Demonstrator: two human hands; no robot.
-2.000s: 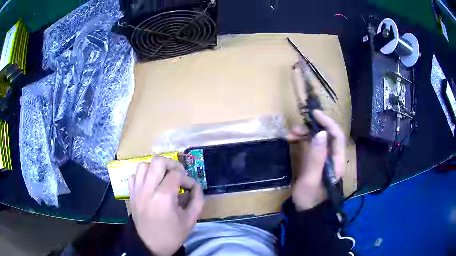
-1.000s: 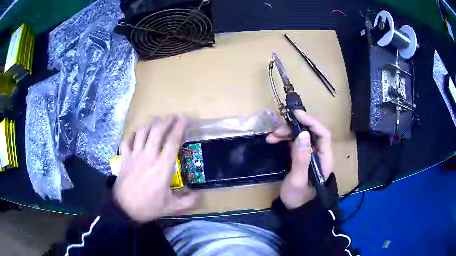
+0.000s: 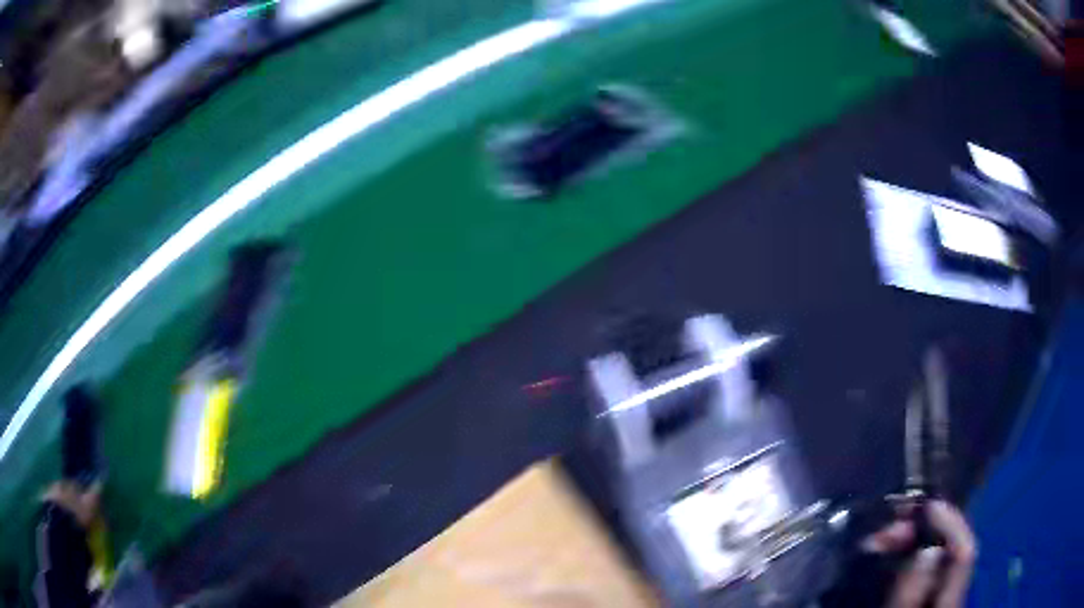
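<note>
The picture is strongly blurred. My right hand (image 3: 933, 558) is at the lower right, cut off by the bottom edge, and holds the soldering iron (image 3: 925, 428) with its barrel and thin side tube pointing up. A small hand (image 3: 77, 505) with a dark sleeve shows at the far lower left beside a dark object; I cannot tell if it is my left hand or what it holds. A dark device (image 3: 244, 303) with a yellow-edged battery (image 3: 200, 434) at its lower end lies on the green conveyor surface (image 3: 392, 297).
Another dark unit (image 3: 571, 143) lies in clear wrapping on the green surface. The black solder feeder unit (image 3: 713, 475) with the white reel (image 3: 672, 386) stands at lower centre. The cardboard mat (image 3: 511, 552) shows its corner. White sheets (image 3: 897, 244) lie at right. Blurred things stand at upper left.
The view has swung toward the conveyor and solder feeder. The device on the mat, fan and bubble-wrap are out of view. My right hand still holds the iron, now at lower right.
</note>
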